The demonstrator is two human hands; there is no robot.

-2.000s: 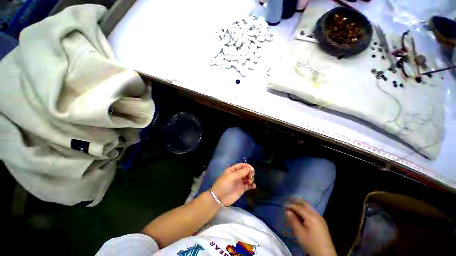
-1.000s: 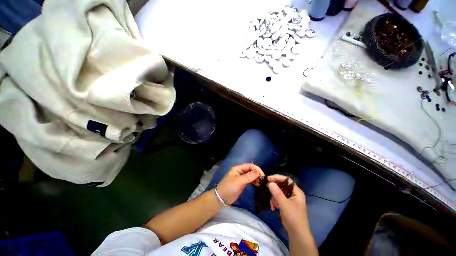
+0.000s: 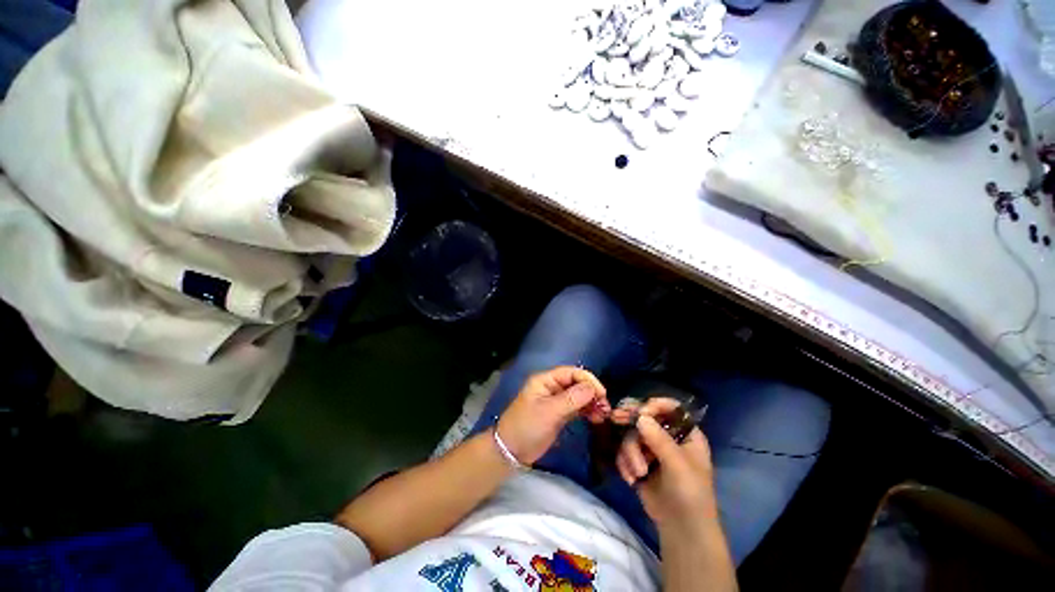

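My left hand [image 3: 548, 419], with a bracelet at the wrist, is over my lap. Its thumb and fingertips are pinched together; anything between them is too small to tell. My right hand [image 3: 669, 465] is just right of it, the fingertips of both hands nearly touching. It holds a small crinkled, shiny plastic bag [image 3: 692, 413] with something dark at it, partly hidden by the fingers. A thin dark thread [image 3: 758, 451] runs right from beside this hand across my thigh. No needle can be made out.
Cream garments [image 3: 139, 220] are heaped at the left. On the white table [image 3: 509, 156] are white buttons [image 3: 648, 64], one dark button [image 3: 621, 162], a cloth pad [image 3: 926, 231] and a dark bowl [image 3: 926, 69] of brown pieces. A bin [image 3: 926, 544] stands lower right.
My right hand, blurred and apart at first, has come to my left hand with the shiny bag in it. Since then, both hands have shifted only slightly. The view has moved, bringing the table higher.
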